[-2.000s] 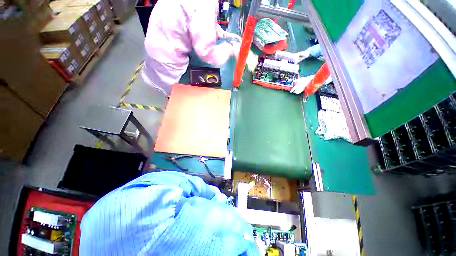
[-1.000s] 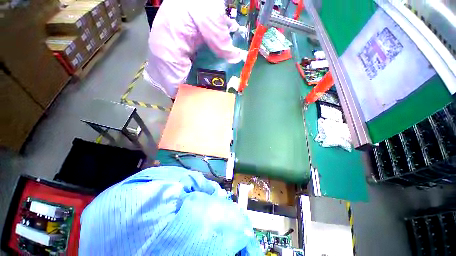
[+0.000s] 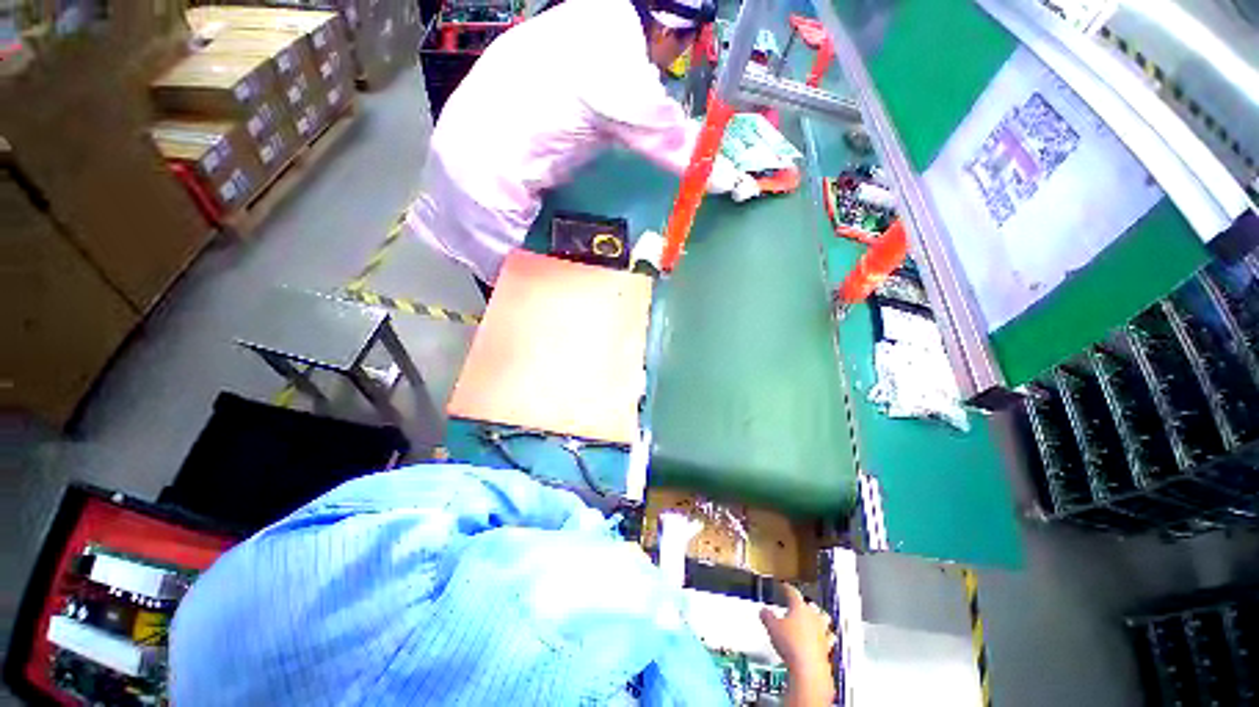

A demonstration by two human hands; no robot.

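Note:
My right hand shows bare and partly cut off at the bottom, over a populated circuit board between the rails. Its fingers point up and left over the board's white bar. A small dark thing shows by the fingertips; whether the hand holds it is unclear. My left hand is not visible. A blue sleeve and clothing cover the lower middle and hide part of the board. Dark-handled tools lie at the bench edge below the red-orange foam pad.
A green conveyor belt ends at a brown clippings box. A person in pink leans over the far bench. Another board lies in a red-lined tray, lower left. A stool stands left; orange posts flank the belt.
My right hand has come into view over the board. The person in pink now reaches across to the green board on the belt. The board with gloved hands on it earlier now sits at the right side.

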